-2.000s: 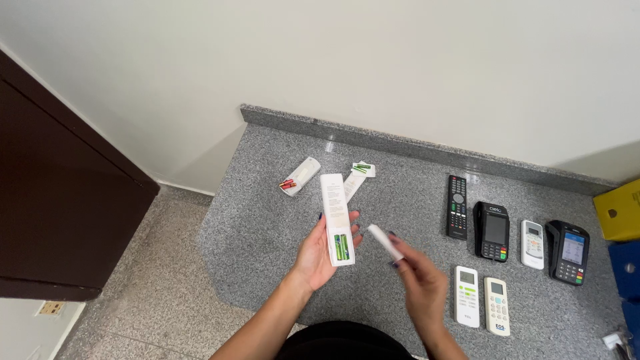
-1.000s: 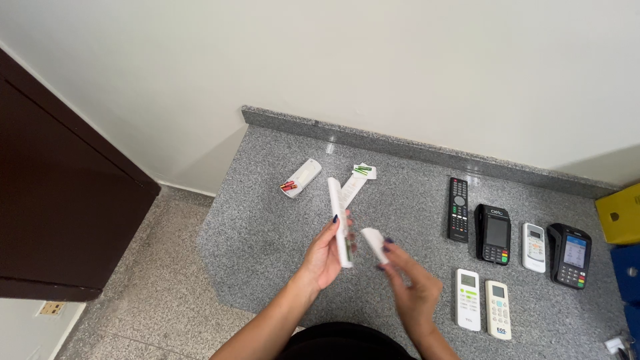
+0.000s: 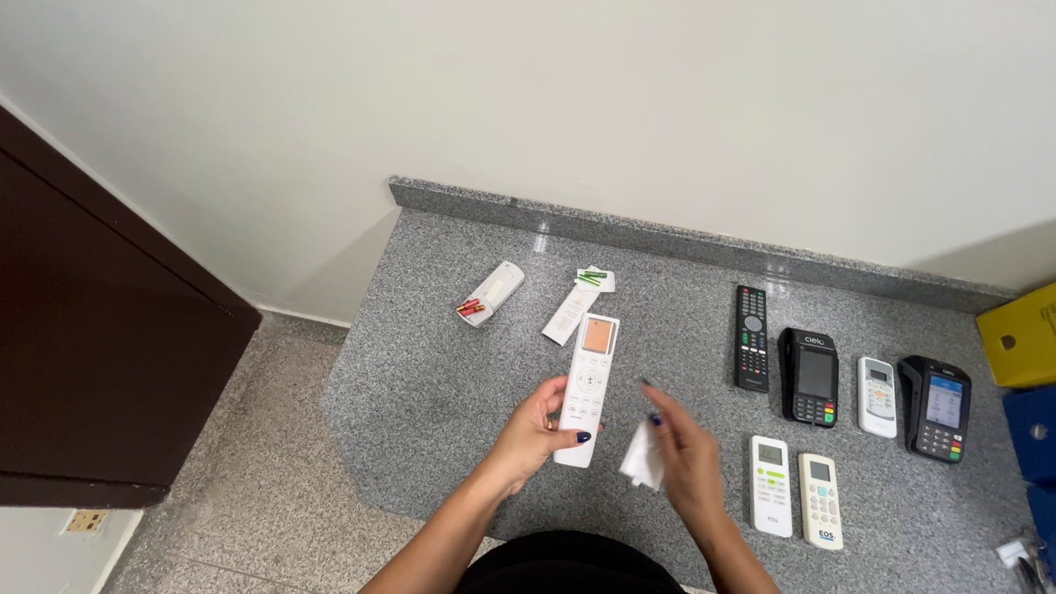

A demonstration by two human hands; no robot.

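My left hand (image 3: 532, 433) holds a white remote control (image 3: 587, 392) upright, its buttons and orange-lit display facing me. Just right of it, my right hand (image 3: 686, 454) has a white piece (image 3: 643, 459), which looks like a cloth or tissue, under its fingers; its index finger points toward the remote. Behind the held remote, another white remote (image 3: 568, 318) lies back up, with green batteries (image 3: 591, 279) and a small white cover at its far end. Farther left, a white remote (image 3: 503, 285) lies back up with red batteries (image 3: 470, 308) at its near end.
On the right of the granite counter (image 3: 412, 363) lie a black remote (image 3: 751, 338), two card terminals (image 3: 811, 378) and several white remotes (image 3: 771, 487). Yellow (image 3: 1019, 334) and blue boxes stand at the right edge. A raised stone strip (image 3: 660, 235) runs along the wall.
My left hand has turned the remote from its back, where green batteries showed, past its edge to its button side. My right hand remains beside it with the white piece.
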